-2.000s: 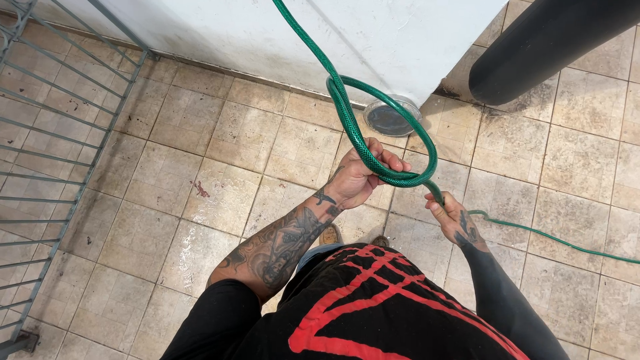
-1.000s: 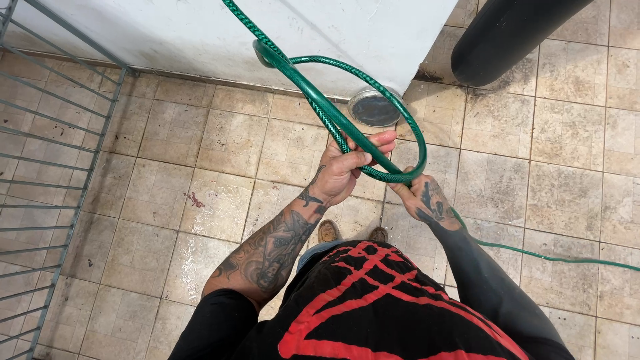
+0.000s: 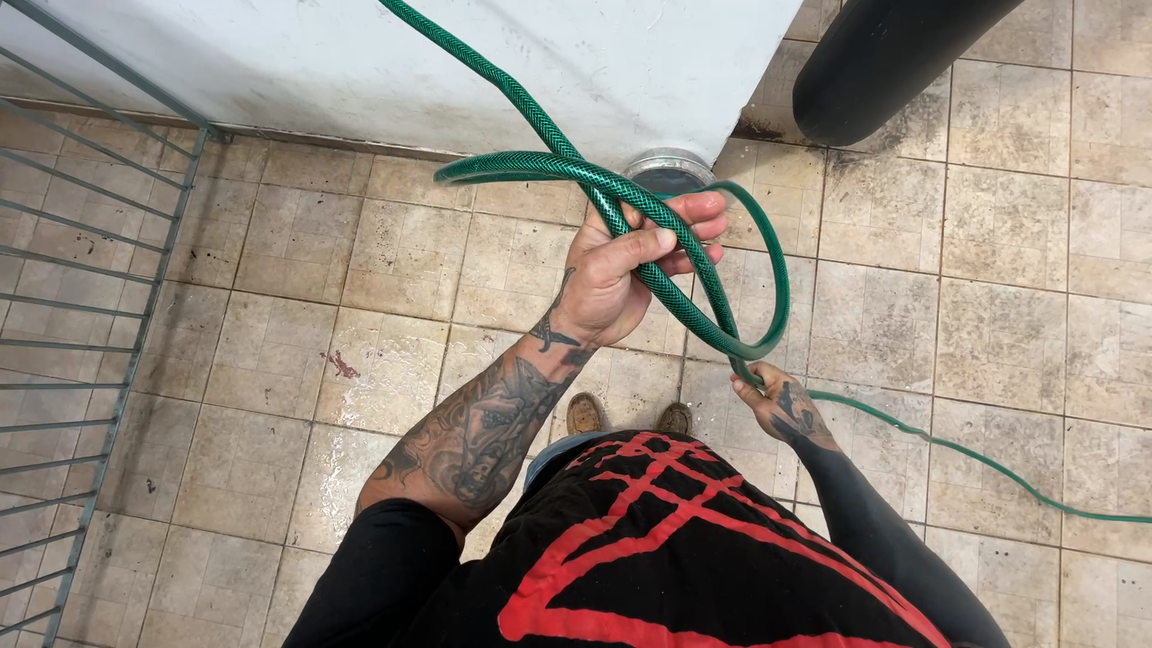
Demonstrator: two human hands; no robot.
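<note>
A green braided garden hose (image 3: 511, 87) comes down from the top of the view and lies in loops at my hands. My left hand (image 3: 621, 265) holds two crossing strands, the thumb over them and the other fingers spread behind. One loop sticks out to the left of that hand, another curves round on its right. Lower and to the right, my right hand (image 3: 769, 396) grips the hose just below the loops. From there the hose runs off along the floor to the right edge.
A grey metal barred rack (image 3: 144, 324) stands at the left. Ahead is a white wall (image 3: 297, 72) with a round metal-rimmed fitting (image 3: 670, 166) at its foot. A thick black cylinder (image 3: 882, 67) is at the upper right. The tiled floor (image 3: 387, 360) looks wet in places.
The single loop of two seconds ago has become several crossing loops. My left hand, earlier at the bottom of the loop, now holds the crossing strands further up, away from my right hand.
</note>
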